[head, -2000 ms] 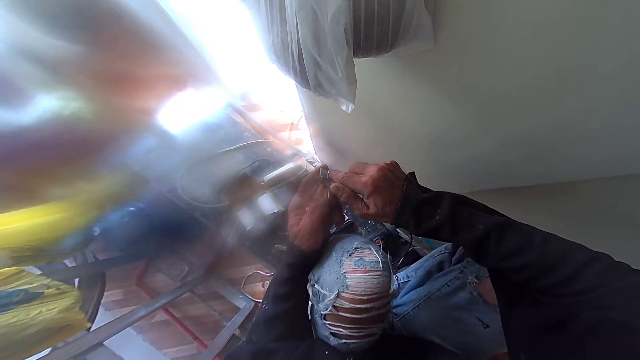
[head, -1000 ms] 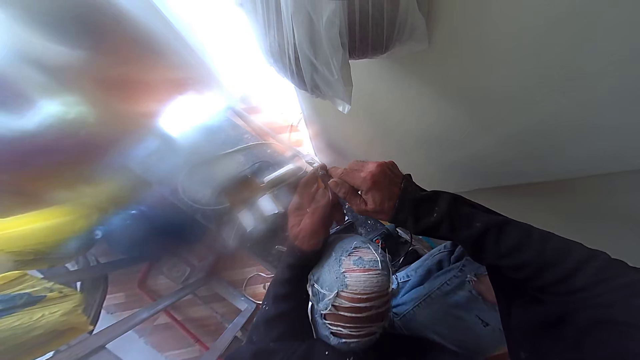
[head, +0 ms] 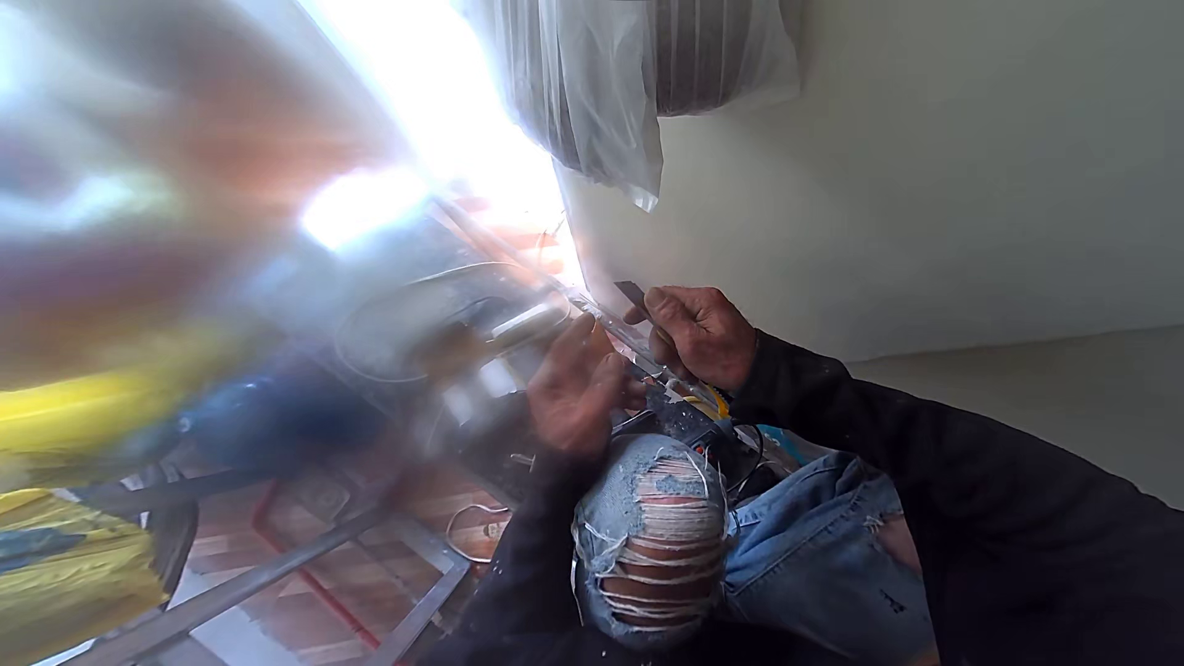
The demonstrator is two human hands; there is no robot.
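Observation:
My right hand point(head: 705, 335) grips a thin, flat dark piece point(head: 632, 295), which sticks out past the thumb and fingertips. To its left, my left hand point(head: 578, 384) is cupped beside a long pale metal strip or bar point(head: 622, 338); whether its fingers hold anything cannot be told. The bar runs slantwise between the two hands. Below the right hand are a yellow cable or strap point(head: 717, 402) and a dark item point(head: 731, 453) with a black wire. My knee in ripped jeans point(head: 652, 546) is just below the hands.
Plastic-wrapped fabric point(head: 601, 92) hangs above the hands, beside a pale wall point(head: 943, 203). At the lower left are a metal frame point(head: 277, 569), a red bar point(head: 319, 597) and yellow plastic point(head: 79, 573). The left side is blurred, with strong glare.
My right hand has moved apart from my left hand, and the dark flat piece now shows in it. My left hand has turned more open toward the view.

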